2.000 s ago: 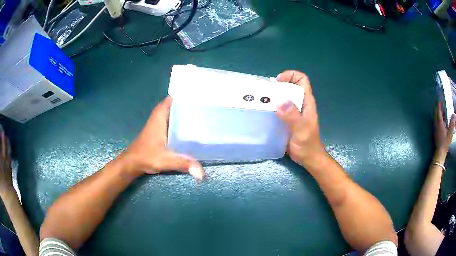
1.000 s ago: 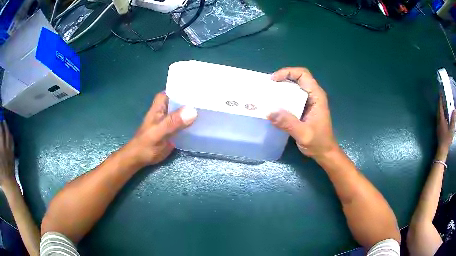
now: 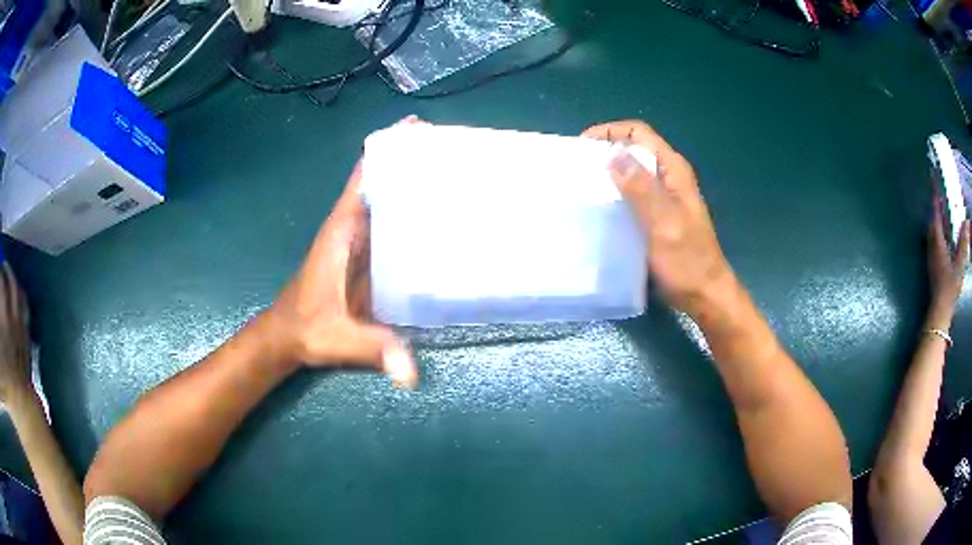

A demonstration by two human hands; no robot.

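A white appliance unit [image 3: 501, 165] with a cloudy pale lower tank [image 3: 512, 303] is held up over the green bench, its long side facing me. The side is bright and blurred, and no buttons show on it. My left hand [image 3: 336, 287] is at its left end, fingers behind it and thumb below the lower left corner. My right hand [image 3: 677, 224] grips the right end, thumb on the front near the top right corner and fingers behind. Both hands are bare.
A white-and-blue carton [image 3: 91, 160] stands at the far left. Cables [image 3: 320, 80], a clear bag [image 3: 458, 43] and a white power strip [image 3: 330, 9] lie at the far edge. Another person's hand [image 3: 946, 266] holds a white part at right; another arm [image 3: 32, 415] is at left.
The unit has turned so its long side faces me more squarely and the buttons no longer show. My left thumb has moved from its front to below the corner. My right thumb has moved up.
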